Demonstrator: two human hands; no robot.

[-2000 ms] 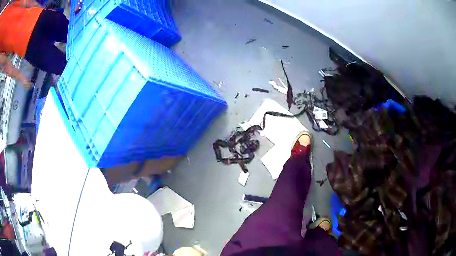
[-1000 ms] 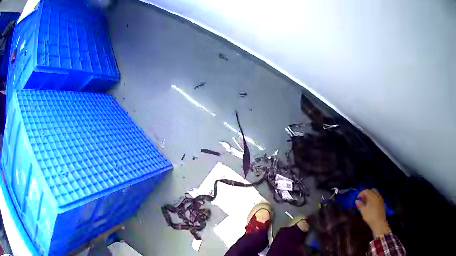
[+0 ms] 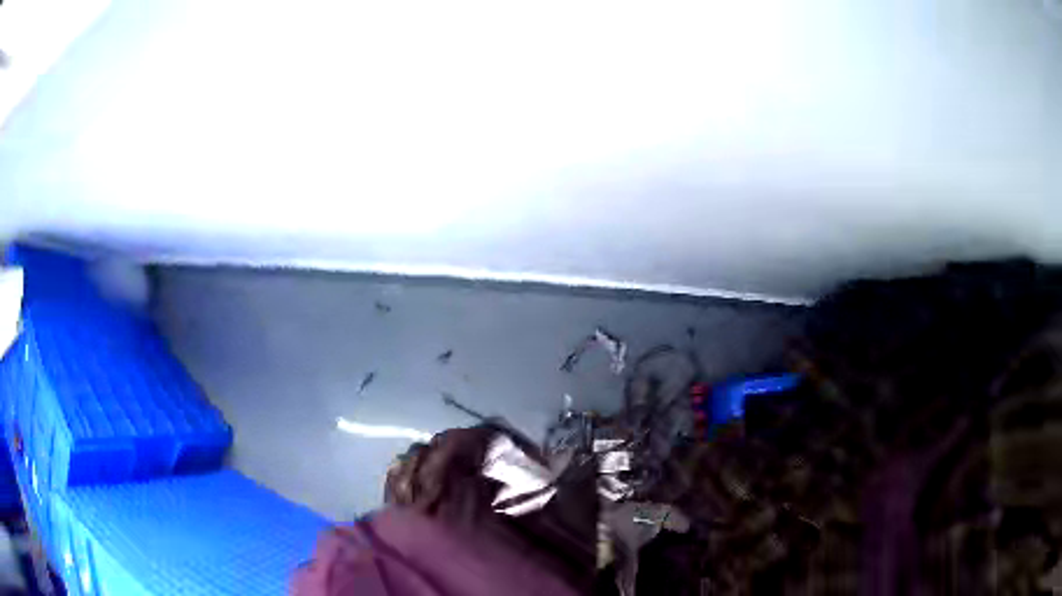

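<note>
A plaid garment piece [image 3: 454,466] with a plain purple-pink lining [image 3: 443,561] is at the bottom centre, blurred and lifted in front of the floor. White patches show on it or just beside it; I cannot tell which. A large dark plaid garment heap [image 3: 804,489] fills the lower right, with a blue crate edge [image 3: 763,390] showing in it. Neither of my hands can be made out; any hold on the cloth is hidden or blurred.
Blue ribbed crates [image 3: 128,408] stand at the left. A white wall [image 3: 524,140] spans the top. Dark fabric strips [image 3: 658,384], small scraps and white pieces lie on the grey floor [image 3: 280,361] in the middle.
The view has swung right towards the wall and heap. The plaid and purple cloth has come up at the bottom centre. My right hand, earlier at the heap's blue crate, is no longer seen.
</note>
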